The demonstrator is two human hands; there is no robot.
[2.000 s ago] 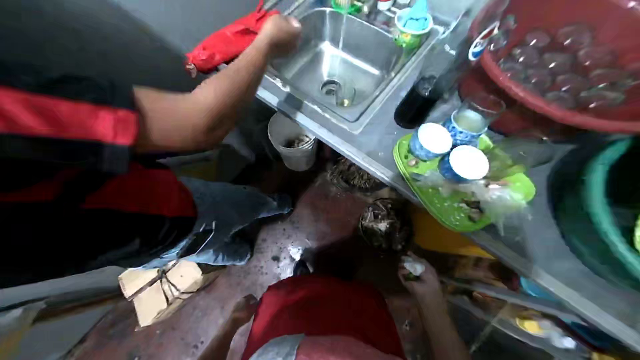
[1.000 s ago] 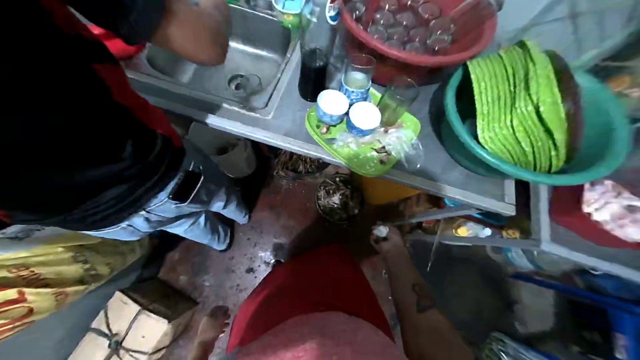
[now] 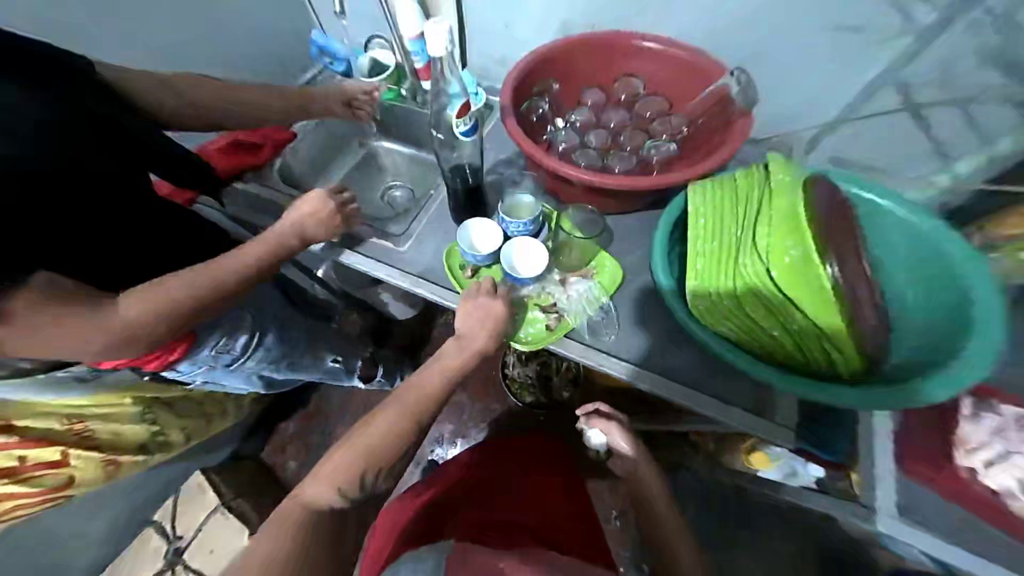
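My left hand [image 3: 483, 317] reaches over the near edge of a green plate [image 3: 534, 326]; its fingertips are by the food scraps and the blue-patterned cups, and whether they grip anything is hidden. Two cups [image 3: 480, 240] [image 3: 524, 258] with white insides and a third cup [image 3: 520, 213] stand on the plate. A clear drinking glass [image 3: 579, 232] and a crumpled clear plastic bag [image 3: 582, 296] are at its right side. Below the counter edge, my right hand [image 3: 612, 440] is closed around a small white object [image 3: 595, 439] that I cannot identify.
Another person's hands [image 3: 320, 214] are over the steel sink [image 3: 392, 180]. A cola bottle [image 3: 458, 136] stands beside it. A red basin [image 3: 624, 180] holds several glasses, a green basin [image 3: 944, 320] a stack of green plates [image 3: 768, 272]. A container of scraps [image 3: 540, 376] is below the counter.
My left hand has come up from low beside my lap to the green plate. The other person's arms now both show at the sink. The view has shifted toward the counter.
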